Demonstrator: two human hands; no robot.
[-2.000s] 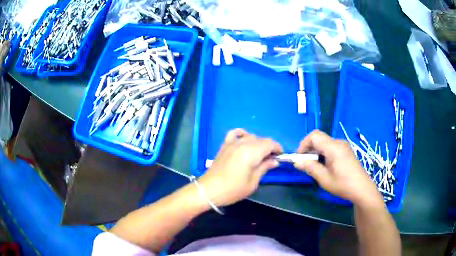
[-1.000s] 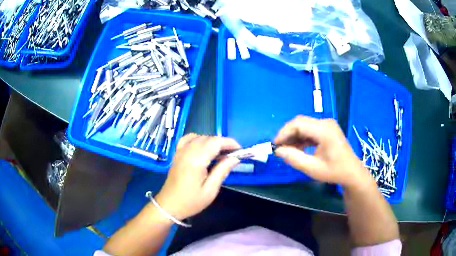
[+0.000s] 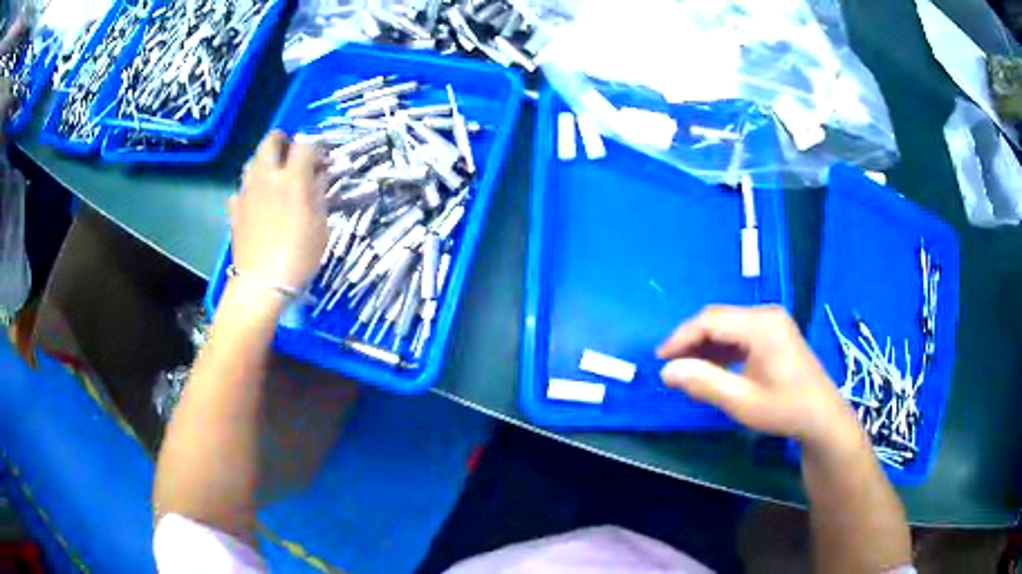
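Note:
My left hand point(image 3: 278, 213) is over the left side of the left blue tray point(image 3: 476, 241), which is piled with assembled units point(image 3: 392, 252). Its fingertips are blurred against the pile, so I cannot tell if it holds anything. My right hand point(image 3: 745, 364) is over the lower right of the middle blue tray point(image 3: 538, 269), thumb and fingers apart, nothing seen in it. Two short white tubes lie just left of it, one tilted point(image 3: 609, 364) and one below point(image 3: 576, 390). Other tubes point(image 3: 566, 136) lie at the tray's far end. Thin rods point(image 3: 885, 387) lie in the right blue tray point(image 3: 950, 336).
A clear plastic bag point(image 3: 717, 56) lies over the middle tray's far end. Filled blue trays point(image 3: 185, 67) stand at the far left. A small clear bag point(image 3: 983, 163) and white paper point(image 3: 953, 45) lie at the far right. The green table's curved edge point(image 3: 538, 432) runs in front.
My left hand has moved from the middle tray to the left tray. The piece held between both hands is gone from my right hand, which has opened. The trays appear shifted right in view.

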